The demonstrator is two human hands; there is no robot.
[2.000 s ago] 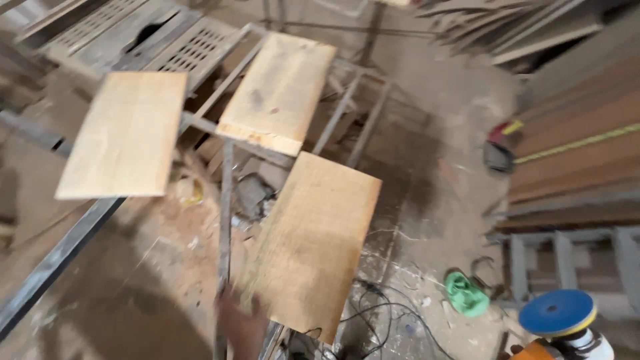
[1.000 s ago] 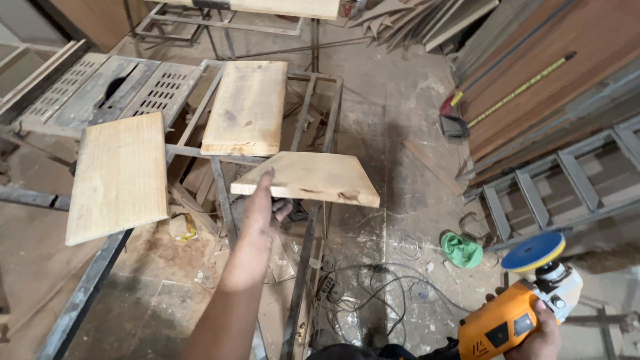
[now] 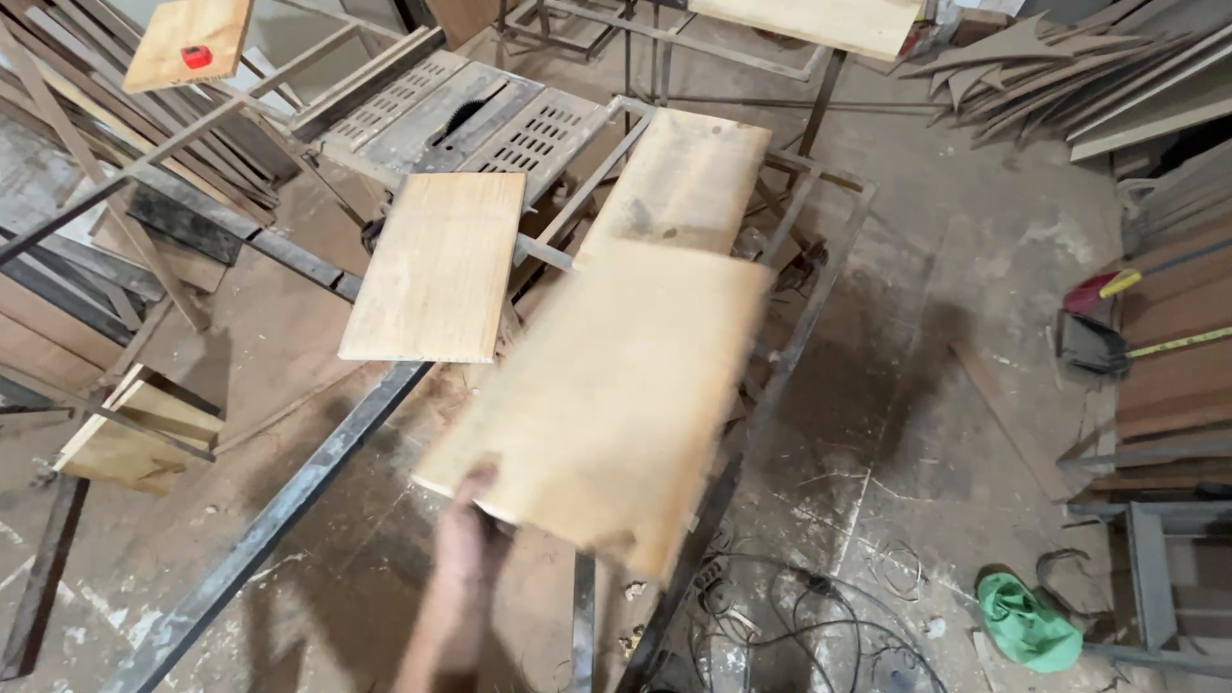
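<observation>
My left hand (image 3: 474, 534) grips the near left edge of a pale wooden board (image 3: 616, 395), thumb on its upper face. The board is blurred and held over the metal frame, overlapping the near end of a second board (image 3: 683, 178) that lies on the frame. A third wooden board (image 3: 438, 265) rests to the left, by the table saw (image 3: 472, 106) with its dark blade showing. My right hand and the orange power polisher are out of view.
A long metal bar (image 3: 279, 525) runs to the lower left. Black cables (image 3: 818, 587) and a green cloth or bag (image 3: 1028, 621) lie on the floor at right. A dustpan (image 3: 1090, 344) stands near stacked planks. A red tape measure (image 3: 196, 57) sits on a board, upper left.
The board in my left hand was seen nearly edge-on a second ago and now shows its broad face. My right hand, earlier on the orange polisher, has left the view.
</observation>
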